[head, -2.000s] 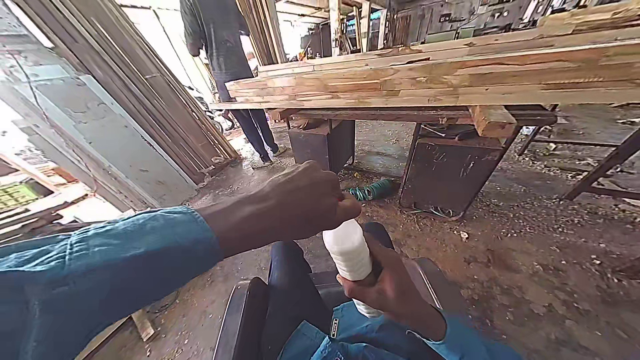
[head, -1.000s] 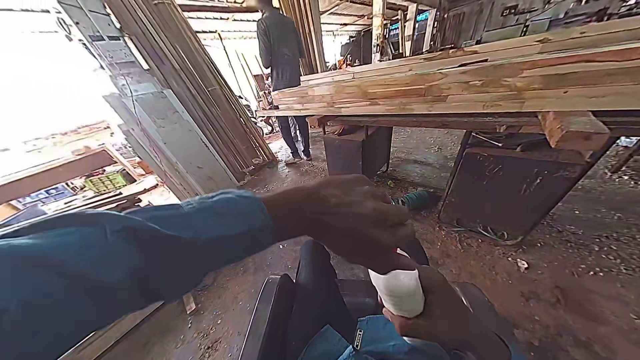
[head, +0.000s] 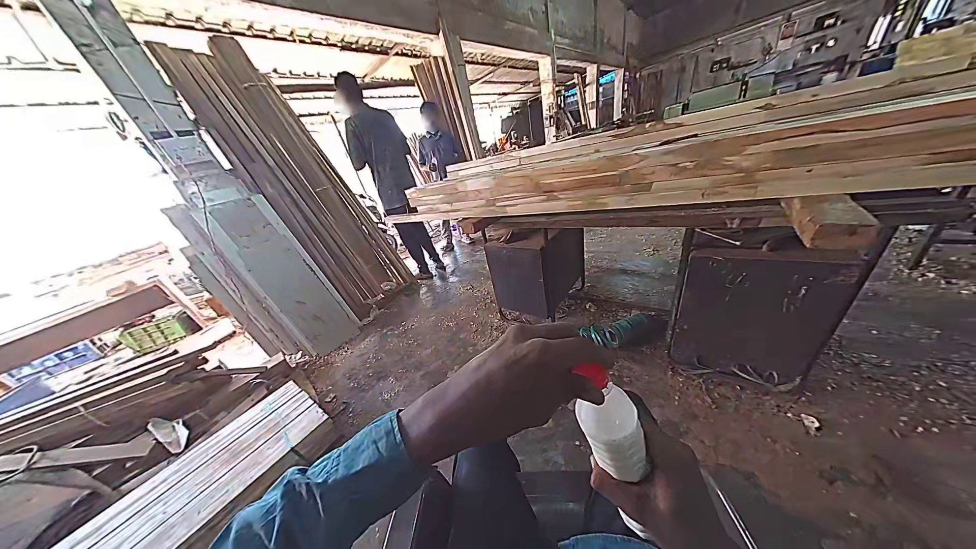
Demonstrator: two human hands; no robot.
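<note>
A white plastic bottle (head: 612, 435) stands tilted over my lap, its lower part gripped by my right hand (head: 671, 488). The fingers of my left hand (head: 526, 374) are closed around a red cap (head: 592, 374) at the bottle's top. My left hand covers part of the cap, so whether it is loose from the neck cannot be told. Both hands are close together above my knees, with the left sleeve reaching in from the lower left.
Long planks (head: 686, 164) lie stacked on a bench over dark metal cabinets (head: 762, 305). Boards (head: 282, 175) lean at left beside two people (head: 381, 152) standing. More timber (head: 229, 457) lies lower left. A green coil (head: 614, 332) rests on the floor.
The red cap now shows under my left hand's fingers; it was hidden in the earlier frames. The view has shifted, and a second person has come into sight.
</note>
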